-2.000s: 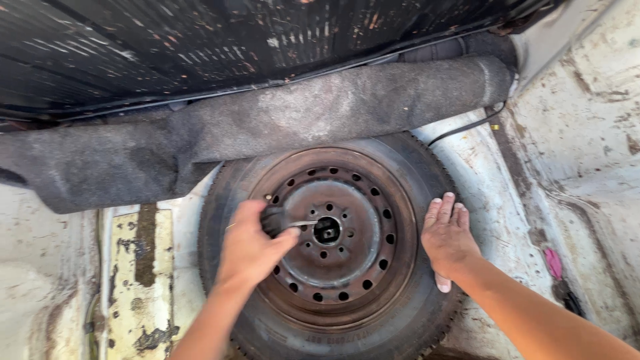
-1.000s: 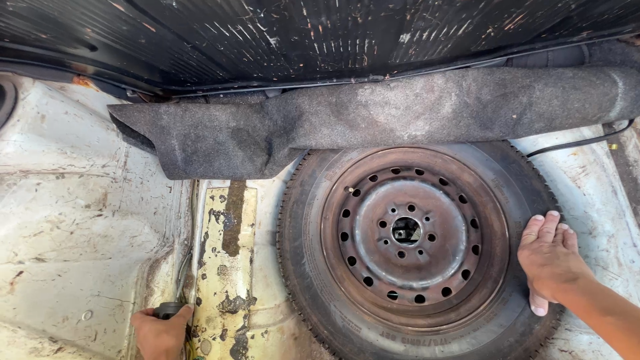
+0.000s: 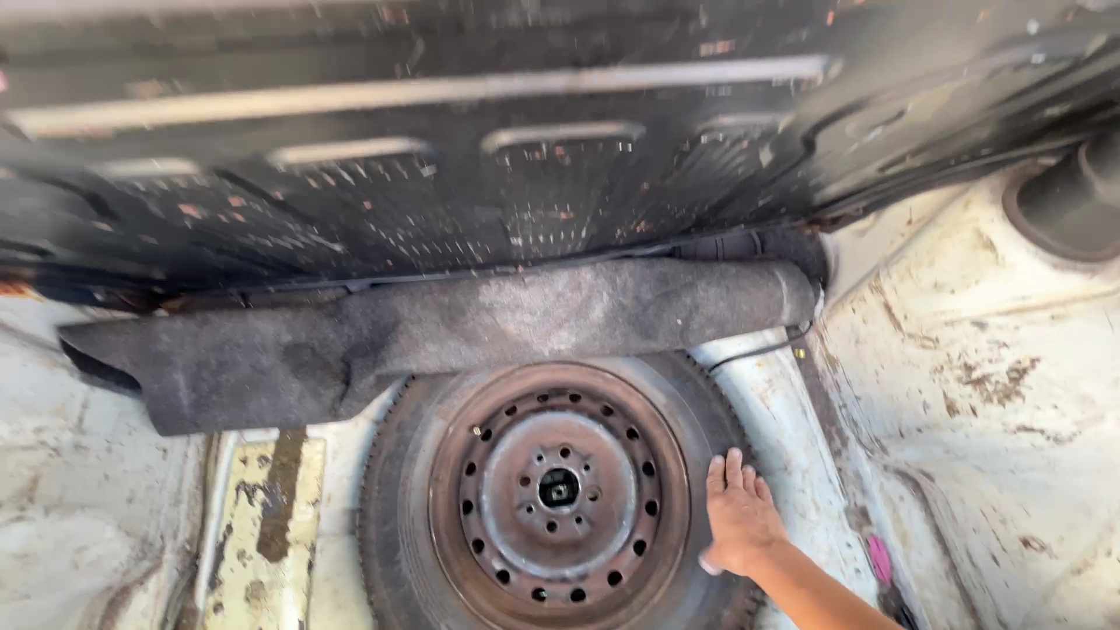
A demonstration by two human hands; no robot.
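A spare wheel with a rusty steel rim point(image 3: 558, 446) lies flat in the floor of a car's trunk. My right hand point(image 3: 744, 516) rests on the right side of its rubber tire point(image 3: 402, 525), fingers spread and holding nothing. In the rim's centre hole point(image 3: 558, 490) something dark with a small metal part shows. My left hand is out of the picture. Above the wheel, a rolled grey felt mat point(image 3: 560, 315) lies across the trunk and covers the tire's upper edge.
A black ribbed panel point(image 3: 525, 201) rises behind the mat. White, worn bodywork point(image 3: 989, 411) stands at the right, with a pink item point(image 3: 879, 560) low beside it. A thin black cable point(image 3: 757, 352) runs from the mat's right end. A peeling yellowish strip point(image 3: 262, 525) lies left of the tire.
My left hand was at the hub with a dark round object, then held it at the lower left, and is now out of view. My right hand stays on the tire. The view has shifted.
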